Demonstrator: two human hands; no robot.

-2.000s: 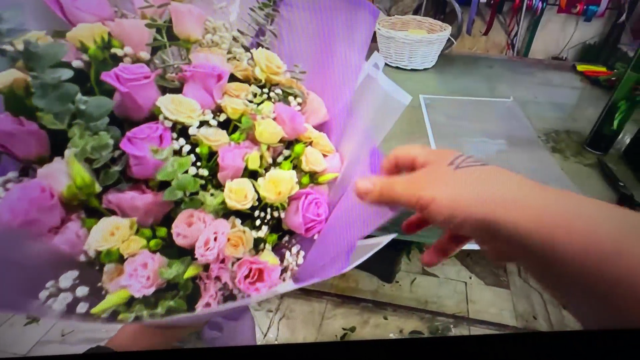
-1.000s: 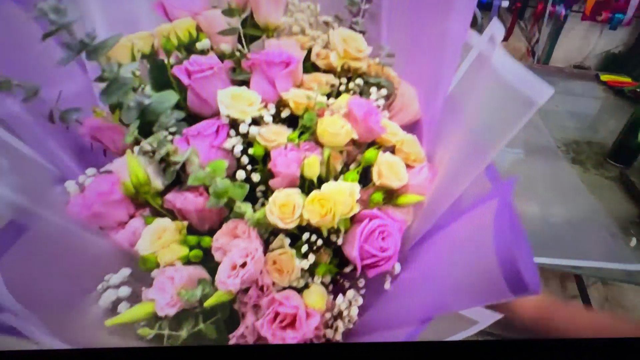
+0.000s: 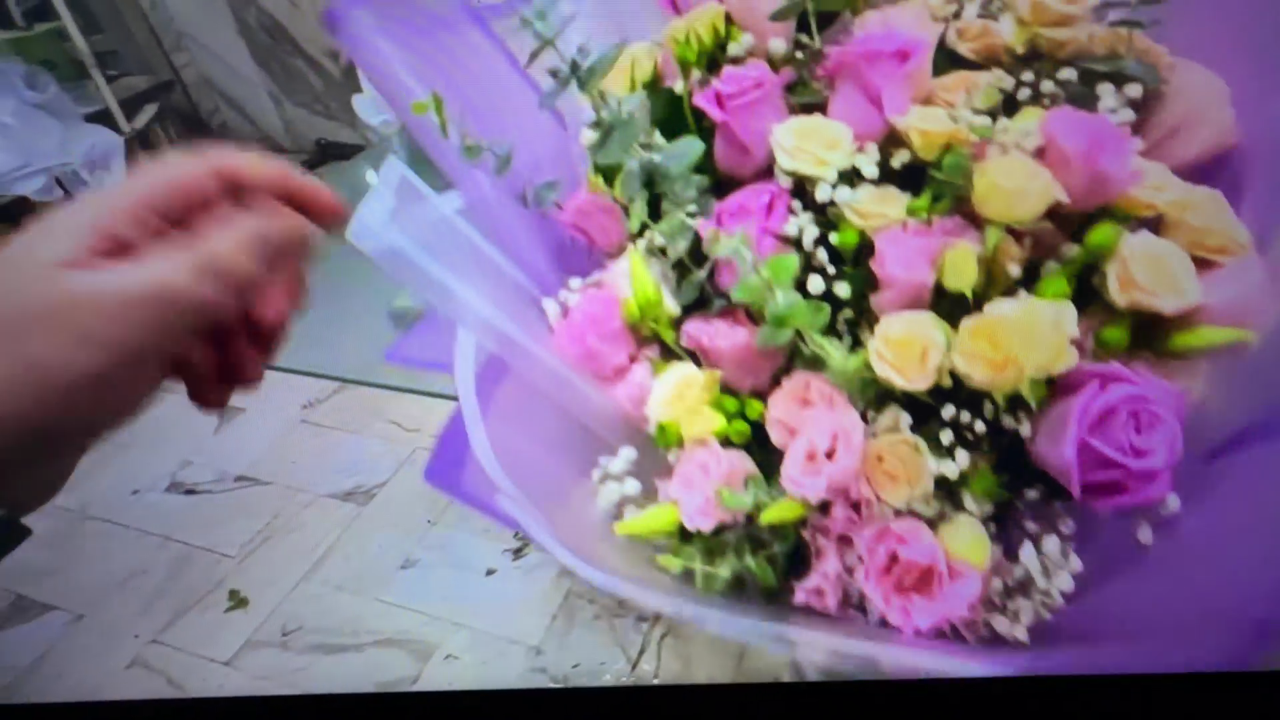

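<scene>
A large bouquet (image 3: 860, 330) of pink and purple roses, cream and yellow roses, small white filler flowers and eucalyptus fills the middle and right. Purple and translucent wrapping paper (image 3: 480, 270) flares around it. Blurred by motion, my left hand (image 3: 210, 260) reaches in from the left edge, its fingers loosely bent and nothing visible in them. Its fingertips are just left of the upper left corner of the wrapping; whether they touch it is unclear. My right hand is out of view, and the stems are hidden below the blooms.
Behind the wrapping at left lies part of a grey-green table (image 3: 330, 330) with its edge. Crumpled clear plastic (image 3: 50, 130) is at the upper left. The pale tiled floor (image 3: 300, 560) below has scattered leaf bits (image 3: 237, 600).
My left hand has come into view at the left of the bouquet. My right hand, at the wrapping's right side before, has left the picture. The view has swung left.
</scene>
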